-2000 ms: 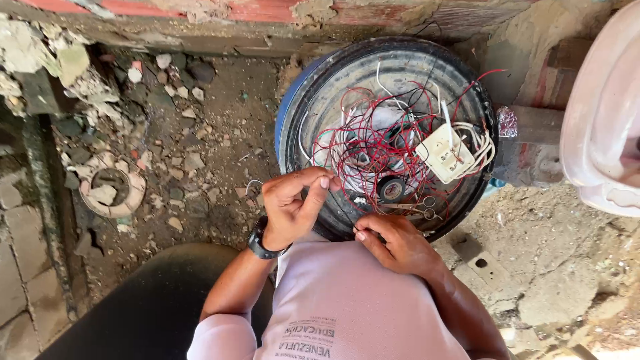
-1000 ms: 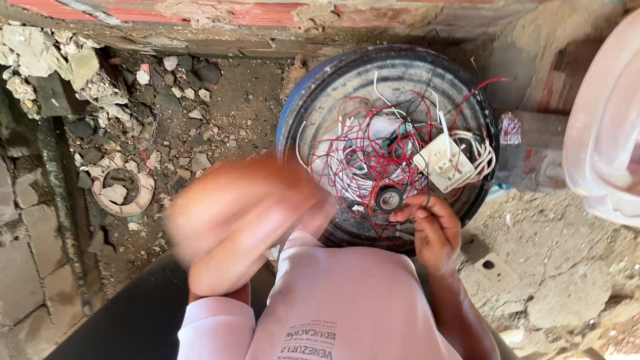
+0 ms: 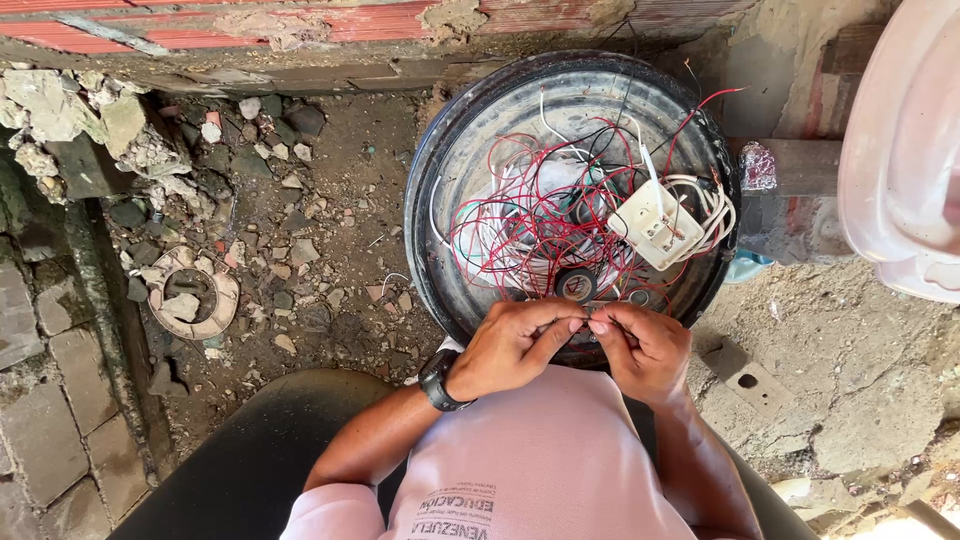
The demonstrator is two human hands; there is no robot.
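Note:
My left hand (image 3: pixel 525 341), with a black watch on its wrist, and my right hand (image 3: pixel 645 345) meet over the near rim of a round black lid (image 3: pixel 465 112). Their fingertips pinch a thin dark wire (image 3: pixel 588 316) between them; its ends are hidden by the fingers. Just beyond the fingertips lies a roll of black electrical tape (image 3: pixel 575 286). A tangle of red, white and black wires (image 3: pixel 525 217) covers the middle of the lid. To its right, a white plastic electrical box (image 3: pixel 656 225) lies with its inside showing, beside a coil of white cable (image 3: pixel 720 214).
A translucent pinkish plastic tub (image 3: pixel 900 150) stands at the right edge. Crumpled foil (image 3: pixel 757 166) lies right of the lid. Rubble and a broken ring (image 3: pixel 229 296) lie on the ground at left. A brick wall (image 3: pixel 360 22) runs along the far side.
My left hand has come back from a blurred sweep at the left to meet my right hand. My right hand has moved from beside the tape roll toward my body.

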